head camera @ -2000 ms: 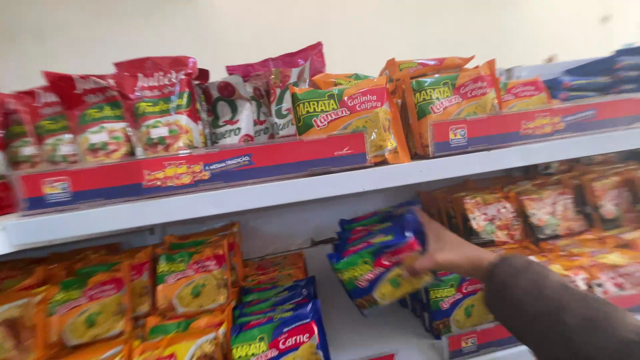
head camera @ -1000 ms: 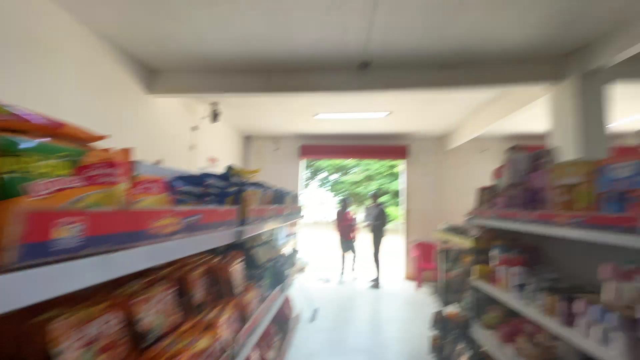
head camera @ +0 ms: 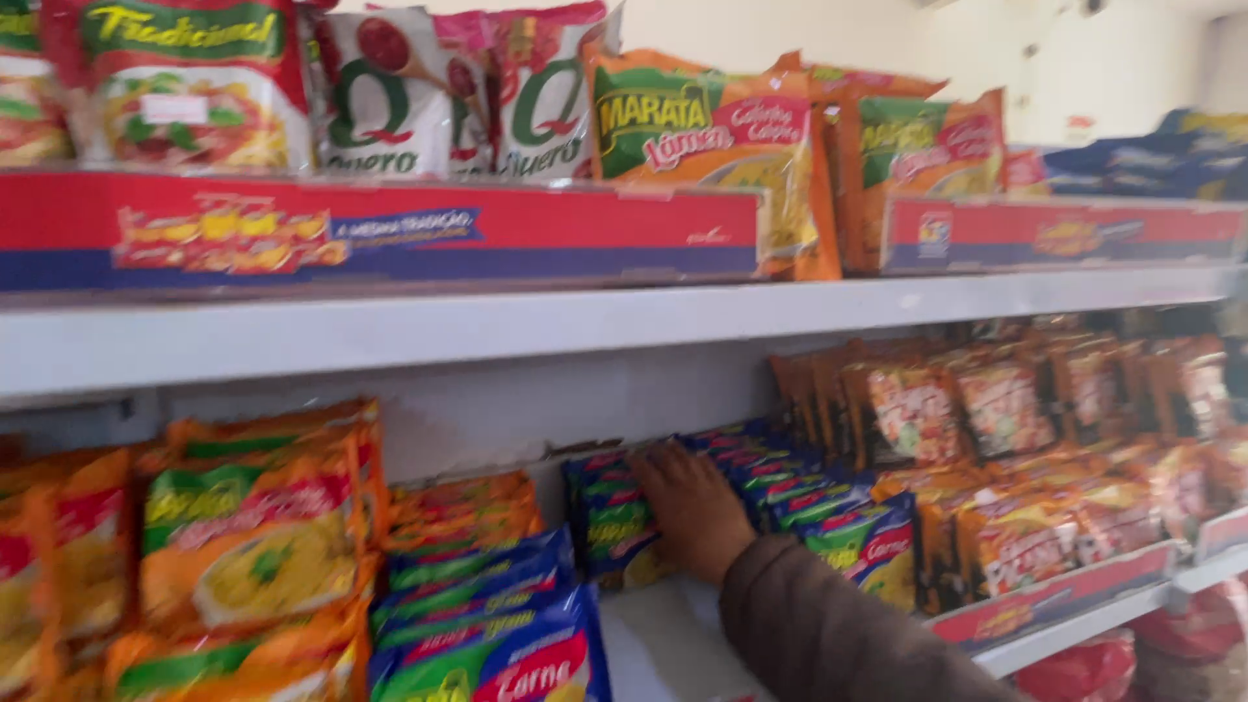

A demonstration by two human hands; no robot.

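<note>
My right hand (head camera: 692, 512), in a dark brown sleeve, reaches onto the lower shelf from the lower right. Its fingers rest on the top and right side of a small stack of blue and green noodle packets (head camera: 614, 531) near the back of the shelf. The thumb side is hidden, so a firm grip cannot be told. Right of the hand stands a row of blue packets (head camera: 858, 556); to its left, nearer the front, lie more blue packets (head camera: 497, 634). My left hand is out of view.
Orange noodle packets (head camera: 253, 546) fill the lower shelf's left side. Brown and orange packets (head camera: 1024, 526) stand at right. The white upper shelf edge (head camera: 585, 327) runs above my hand, bearing upright packets (head camera: 702, 127) behind a red and blue strip (head camera: 468, 229).
Two seconds ago my right hand held blue packets forward over the shelf; now it is at a stack farther back. Between, the view swung to the aisle and doorway, then returned.
</note>
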